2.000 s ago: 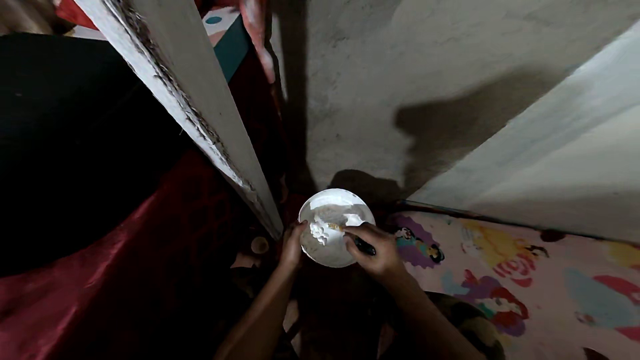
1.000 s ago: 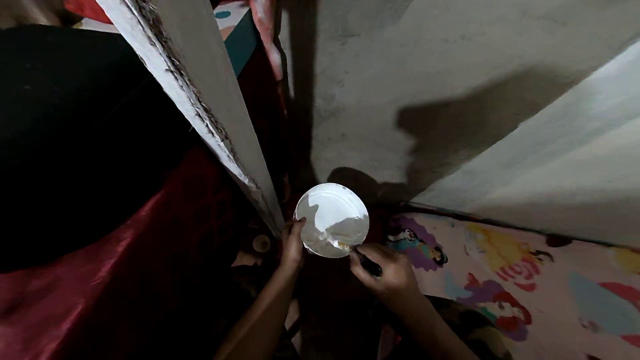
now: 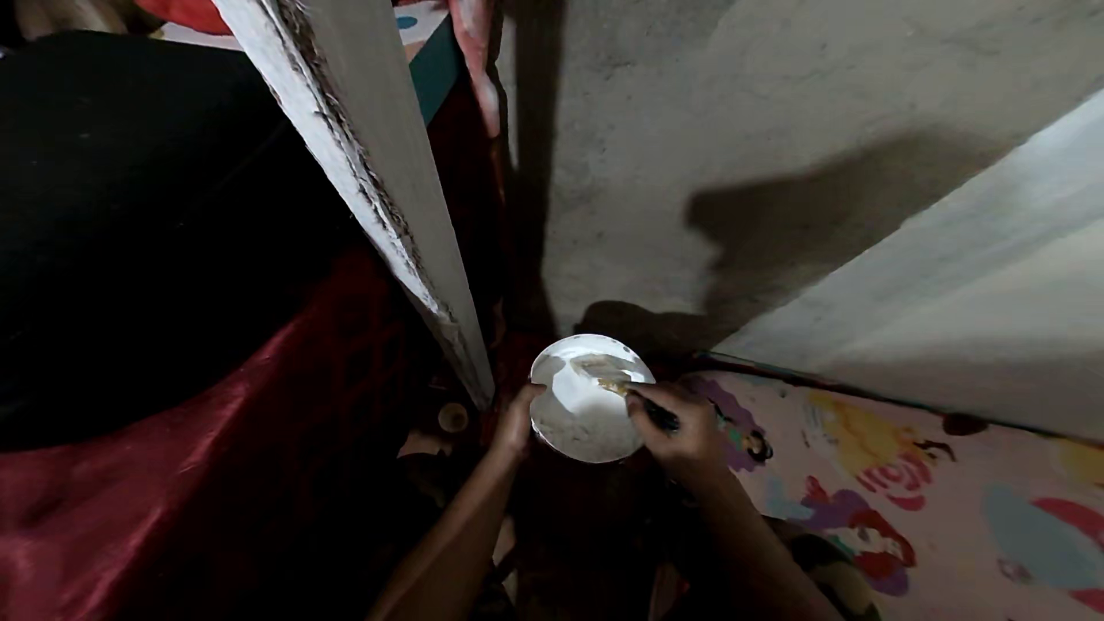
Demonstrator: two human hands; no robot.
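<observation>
A round white plate or shallow dish (image 3: pixel 582 423) is held low in the middle of the view. My left hand (image 3: pixel 516 423) grips its left rim, with the thumb on the edge. At the right rim, my right hand (image 3: pixel 681 427) is closed around the dark handle of a utensil (image 3: pixel 662 416). The utensil's pale yellowish end (image 3: pixel 614 385) reaches over the inside of the dish, near its upper right. Its exact kind is unclear. Greyish-white wet residue shows on the dish's surface, and part of it is in bright light.
A rough white post (image 3: pixel 405 207) slants down at the left, beside a dark red cloth (image 3: pixel 198 448) and a large black object (image 3: pixel 129 224). Behind the dish stands a grey wall (image 3: pixel 638 172) with shadows on it. A pink sheet with printed cartoon figures (image 3: pixel 949 466) lies at the right.
The white lump seen in the dish two seconds ago no longer shows as a lump. My right hand moved down along the dish's rim, then back up with the utensil. My left hand has kept its hold.
</observation>
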